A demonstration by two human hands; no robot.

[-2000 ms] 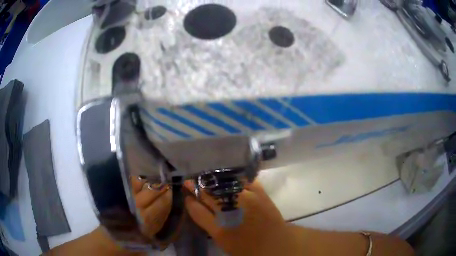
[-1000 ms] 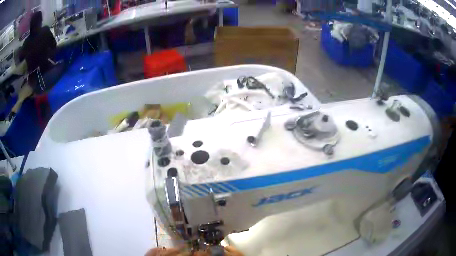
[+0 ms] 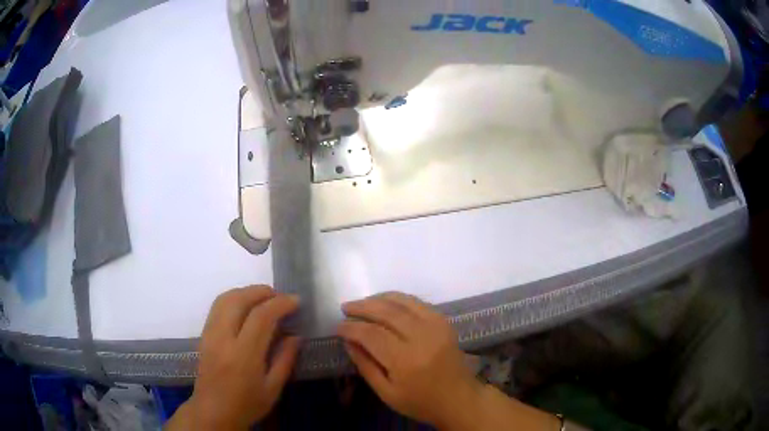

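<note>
A narrow grey fabric strip runs from under the presser foot area of the sewing machine down to the table's front edge. My left hand has its fingertips and thumb closed on the strip's left side near that edge. My right hand lies just right of the strip, fingers bent; whether its fingertips hold anything is not clear. The metal needle plate shows right of the strip.
A stack of grey pieces lies at far left, with a flat grey piece beside it, its narrow tail hanging over the ruled tape. White cloth and small red-blue snips lie right, near a dark control panel.
The view has tipped down from the machine's top and the room to the table front. Both hands, mostly hidden or cut off before, now show at the near end of the grey strip.
</note>
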